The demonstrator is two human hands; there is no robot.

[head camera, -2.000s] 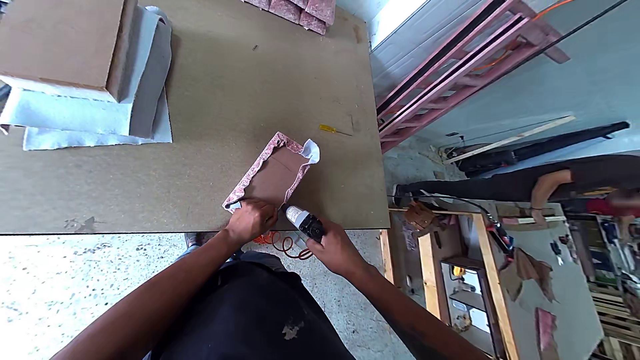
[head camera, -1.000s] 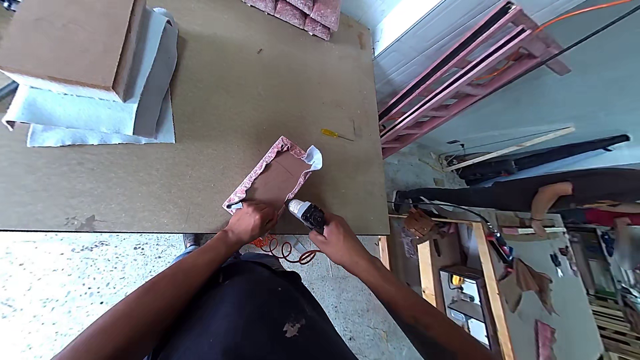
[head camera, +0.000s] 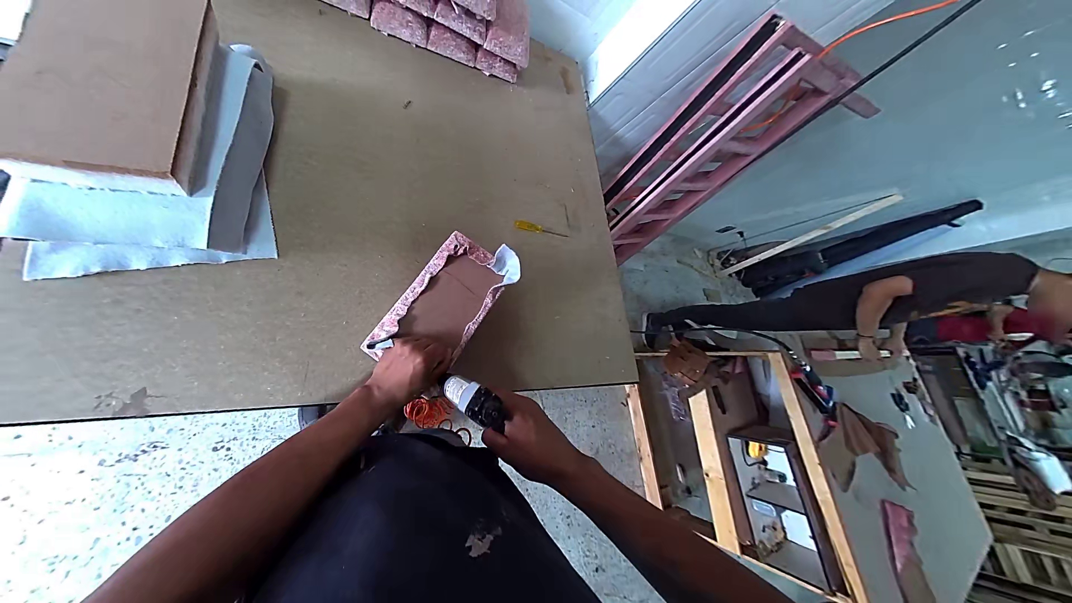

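A small rectangular panel [head camera: 452,299], edged with pink patterned fabric folded over its rim, lies at a slant near the table's front edge. White padding [head camera: 506,265] sticks out at its far right corner. My left hand [head camera: 409,368] grips the panel's near end, fingers over the fabric edge. In my right hand [head camera: 523,431] is a black and silver pneumatic stapler [head camera: 473,402], its nose against or close to the panel's near right corner beside my left fingers; whether they touch cannot be told. A yellow-handled screwdriver [head camera: 529,226] lies beyond the panel.
Brown boards [head camera: 100,84] rest on pale padding sheets [head camera: 126,213] at the table's left. Pink upholstered pieces [head camera: 452,29] are stacked at the far edge. An orange coiled hose [head camera: 427,412] hangs below the front edge. To the right are a pink wooden frame [head camera: 712,142], another workbench and a person [head camera: 963,289].
Both hands stay at the panel's near end. The stapler has shifted slightly since the first frame. The person at the right has moved a little.
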